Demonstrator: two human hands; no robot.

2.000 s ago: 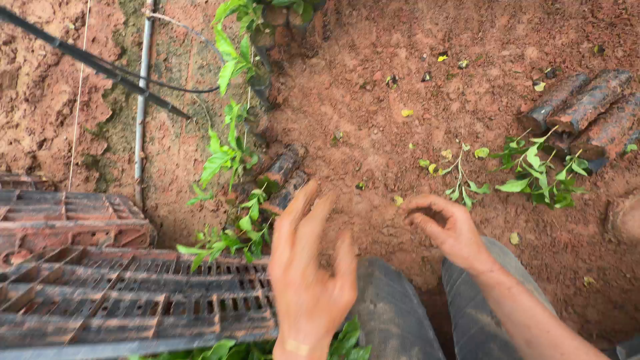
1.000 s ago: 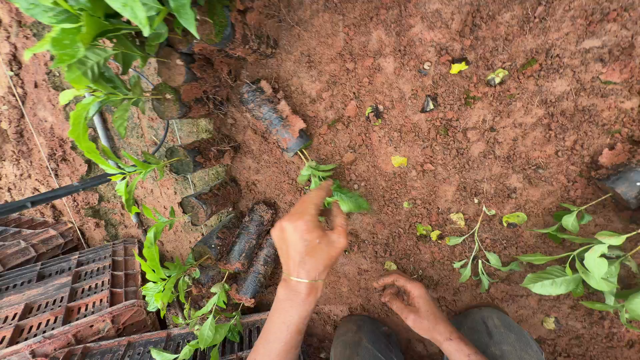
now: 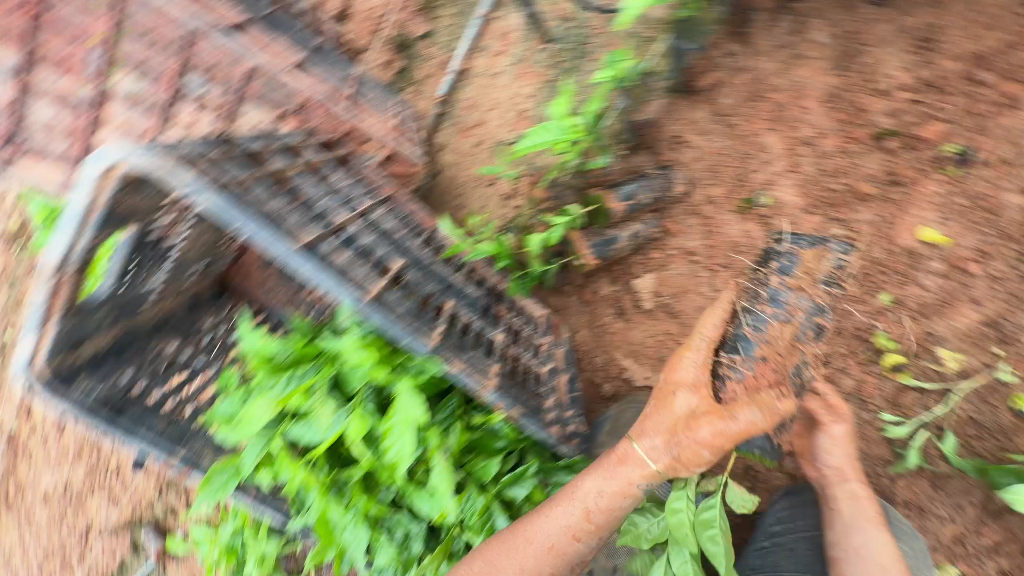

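My left hand (image 3: 704, 400), with a thin band at its wrist, is closed around a seedling's black plastic grow bag (image 3: 780, 312) caked with red soil. Fine roots stick out of the bag. Its green leaves (image 3: 688, 520) hang toward me below the hand. My right hand (image 3: 824, 432) touches the bag's lower right side, fingers curled; whether it grips is unclear. To the left, a tilted black plastic crate (image 3: 264, 248) holds many leafy seedlings (image 3: 384, 432).
More muddy crates (image 3: 160, 72) lie at the upper left. Bagged seedlings (image 3: 620, 216) rest on the red soil beyond the crate. A cut leafy sprig (image 3: 944, 408) and yellow leaves (image 3: 932, 235) lie at the right. A pipe (image 3: 464, 56) runs at the top.
My left hand has taken hold of a bagged seedling, and my right hand has come against it. The view has swung left, bringing the crate's open end into sight.
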